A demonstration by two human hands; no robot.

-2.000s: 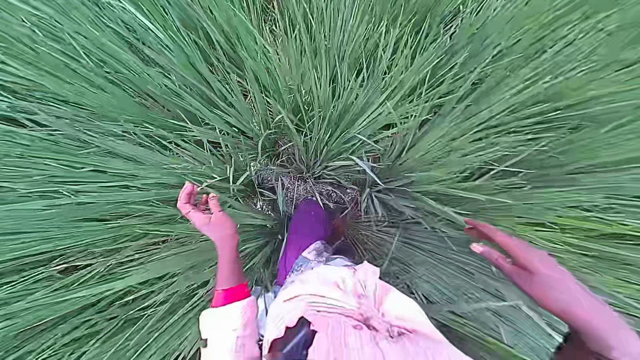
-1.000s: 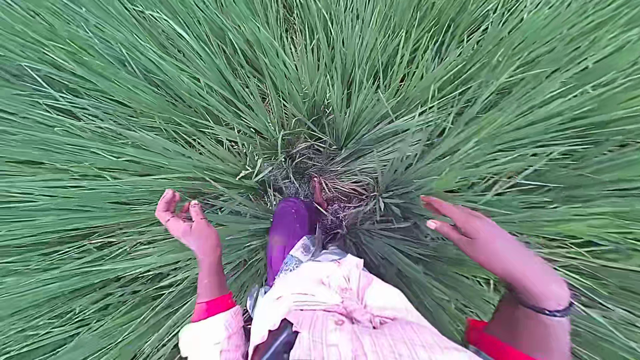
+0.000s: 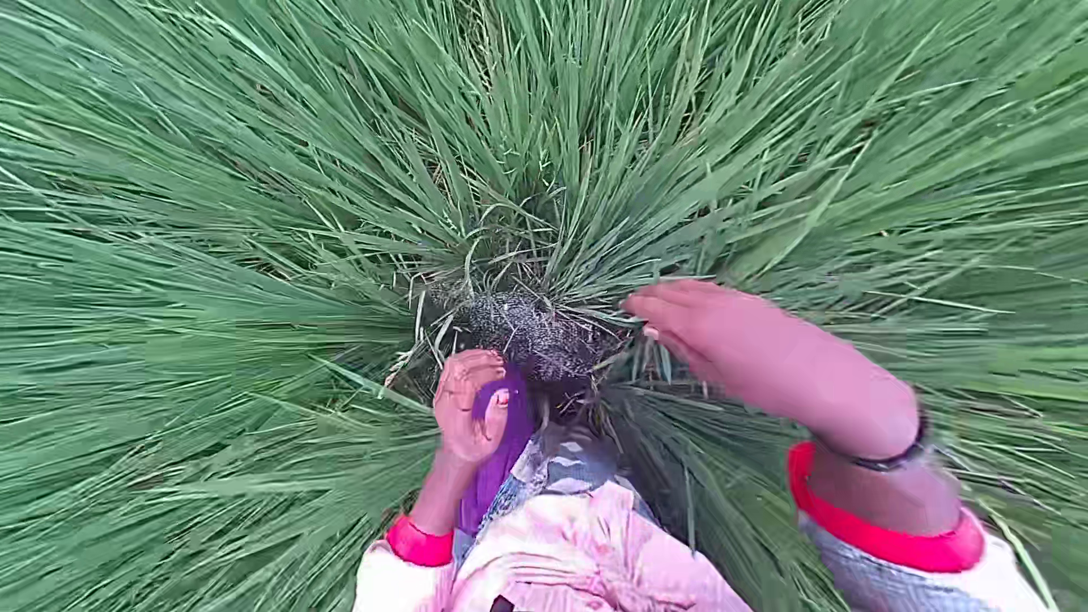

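My left hand [image 3: 472,408] is held in front of my purple-clad leg [image 3: 510,450], its fingers curled and apart from the thumb, with nothing seen in it. To the right, my right hand [image 3: 688,327] reaches inward over long green grass-like leaves [image 3: 629,212], palm turned down and fingers together. Its fingertips overlap some blades at the edge of the gap; whether they touch them I cannot tell. Between the two hands lies a dark patch of wet-looking ground [image 3: 544,336] with pale specks.
Dense, tall green blades surround me on every side and lean outward. Some dry, yellowish stalks [image 3: 404,365] stand left of the dark patch. My pink and white garment [image 3: 586,552] hangs at the bottom, and a dark band [image 3: 901,455] circles my right wrist.
My left hand has moved right, from over the leaves to in front of my leg. My right hand has moved inward and up toward the middle, so the hands are closer together.
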